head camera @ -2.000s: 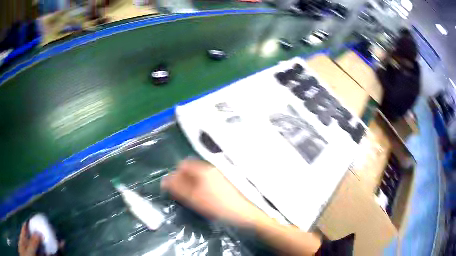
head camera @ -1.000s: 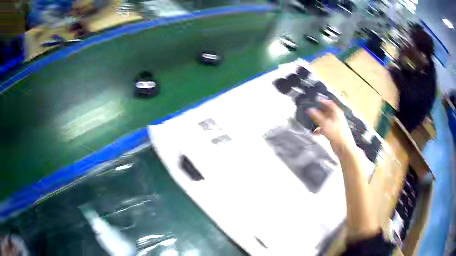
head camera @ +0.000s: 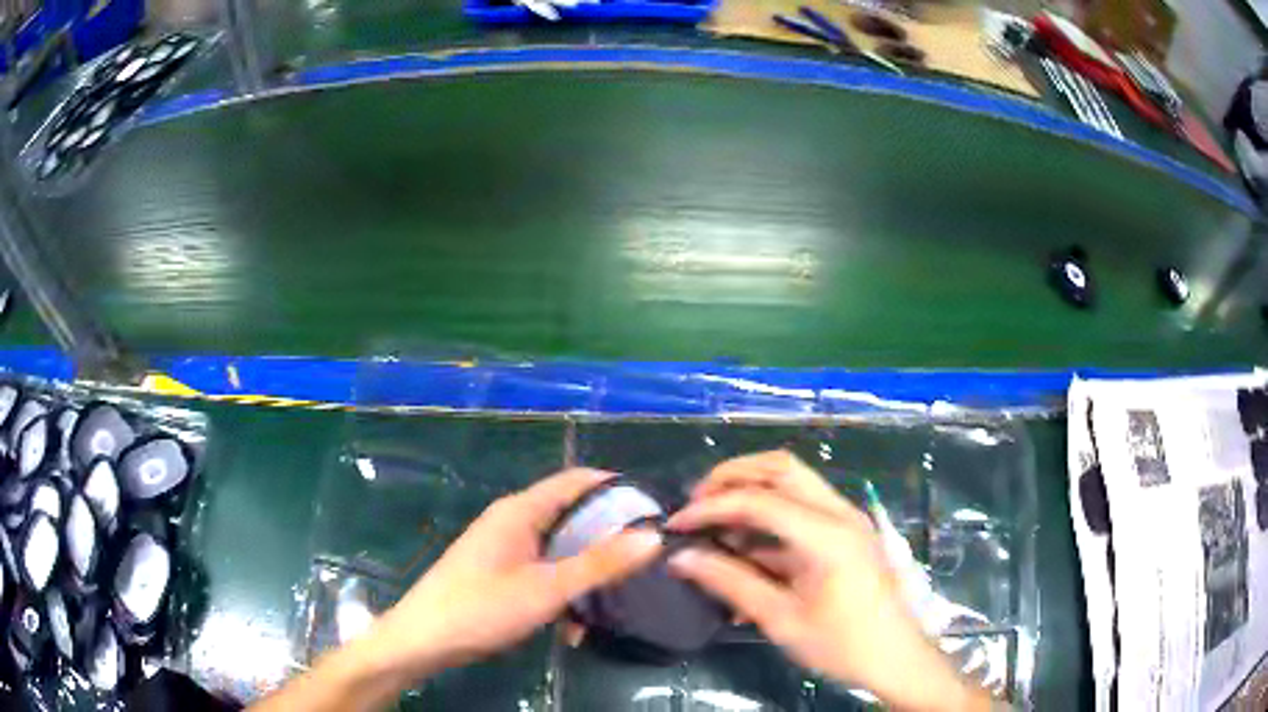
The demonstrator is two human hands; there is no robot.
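My left hand (head camera: 522, 563) holds a black rounded housing with a pale face (head camera: 608, 518) over the clear blister trays (head camera: 403, 536). My right hand (head camera: 786, 556) pinches the edge of a dark cover pad (head camera: 661, 608), which overlaps the lower part of the housing. The fingers hide where the two meet. The white glue bottle (head camera: 904, 556) lies to the right, partly behind my right hand, with its green tip pointing away.
Many housings (head camera: 139, 573) are heaped at the left. Printed paper (head camera: 1168, 556) lies at the right. The green belt with blue edges (head camera: 556, 223) crosses ahead, with two small black units (head camera: 1072, 277) at its right. Tools lie on a board (head camera: 946, 45) beyond.
The view has swung left from the paper and carton to the trays. My right hand has left the rows of pads and now holds a pad against the housing in my left hand.
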